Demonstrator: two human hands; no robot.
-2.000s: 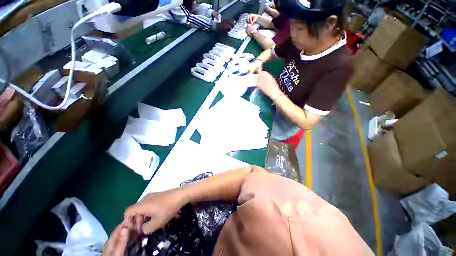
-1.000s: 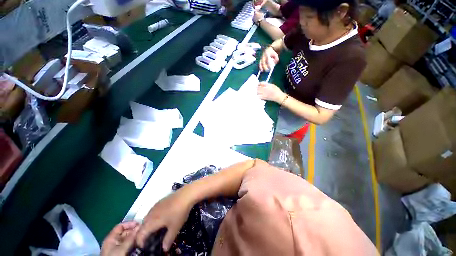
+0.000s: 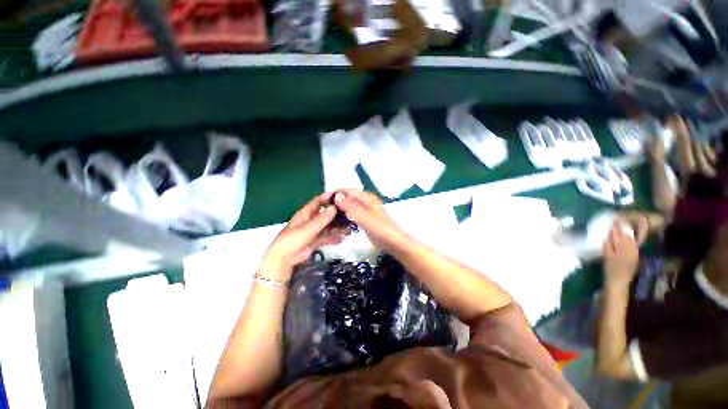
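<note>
My left hand (image 3: 307, 232) and my right hand (image 3: 363, 214) are together in the middle of the view, above the front bench. Their fingertips meet around a small black coiled cable (image 3: 342, 224), partly hidden by the fingers. A crinkled dark poly bag (image 3: 307, 327) with a heap of black cables (image 3: 351, 307) lies right below my hands, against my body. Several white foam sleeves (image 3: 383, 160) lie on the green belt beyond my hands. At the left, white foam-wrapped products (image 3: 211, 196) stand bunched on the belt, some showing black cable.
Long white cartons (image 3: 152, 335) lie at left. White foam sheets (image 3: 519, 248) are at right, beside another worker (image 3: 670, 319). Bare white products (image 3: 559, 142) line the belt at far right. A red parts tray (image 3: 180, 28) and an open brown carton (image 3: 387, 40) are across the belt.
The view has swung left, bringing the wrapped products and red tray into sight. My hands have risen from the cable heap and now meet over it with a black cable.
</note>
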